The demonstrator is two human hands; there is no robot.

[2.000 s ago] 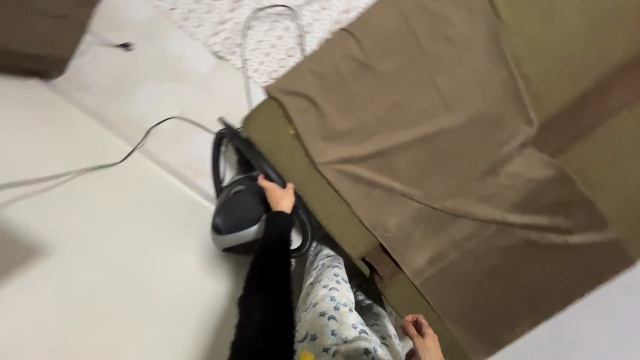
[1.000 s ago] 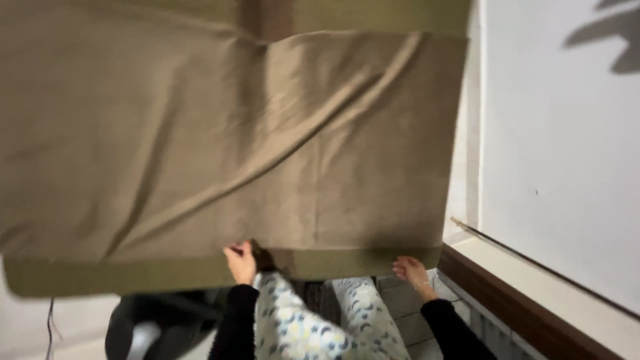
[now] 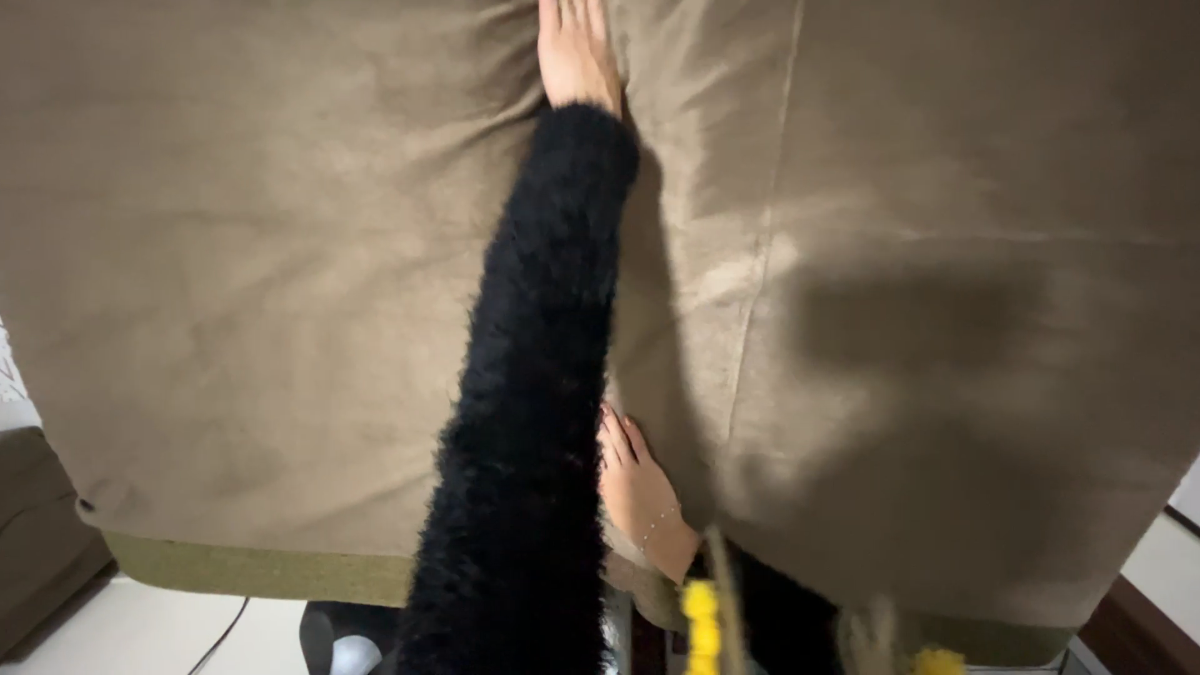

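Note:
A brown fabric cover (image 3: 309, 309) with creases and a seam lies over an olive-green cushioned base (image 3: 262, 570), whose edge shows along the bottom. My left hand (image 3: 579, 52) reaches far forward and presses on the cover with its fingers extended; the fingertips pass out of the top of the view. Below it, partly behind the black fuzzy left sleeve (image 3: 534, 375), my right hand (image 3: 642, 487) rests on the cover, a thin bracelet at its wrist. Neither hand is seen to grasp the fabric.
At the bottom left, part of a black vacuum cleaner (image 3: 352, 642) stands on the pale floor beside a cable (image 3: 220, 637). Another brown upholstered piece (image 3: 47, 544) is at the left edge. Blurred yellow items (image 3: 701, 623) hang close to the camera.
The hands have moved from the cover's near edge onto its surface, the left one farther forward. Two seconds ago my left hand was at the vacuum cleaner. The cover now spreads across most of the view.

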